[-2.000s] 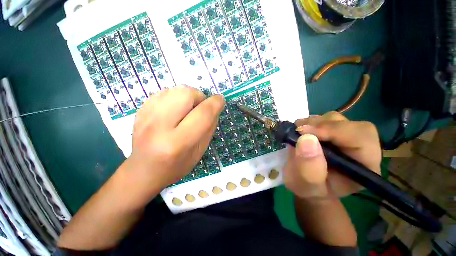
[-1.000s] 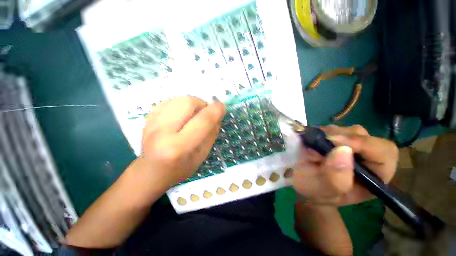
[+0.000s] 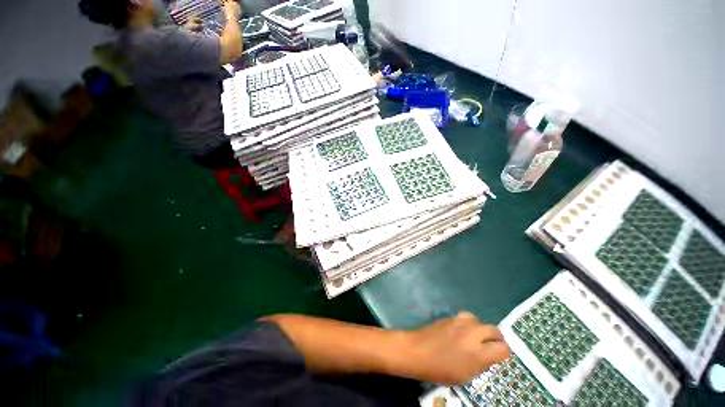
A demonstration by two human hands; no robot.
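Note:
My left hand [image 3: 461, 348] reaches in from the lower left, its fingers curled over the near left edge of a white tray [image 3: 566, 280]. The tray carries green circuit board panels [image 3: 555, 335] and is cut off by the bottom edge of the view. No solder wire can be made out at the fingertips, so I cannot tell whether the hand grips anything. My right hand and the soldering iron are out of the picture.
A stack of white trays with panels [image 3: 385, 215] stands at the bench edge, a taller stack [image 3: 298, 119] behind it. More trays [image 3: 588, 215] lie at right. A clear bottle [image 3: 531, 159] and blue items [image 3: 428, 98] are at the back. A person [image 3: 171, 75] sits upper left.
The view has swung left and up, bringing the stacks, bottle and person in. My right hand, the iron, cutters and round container have left the picture.

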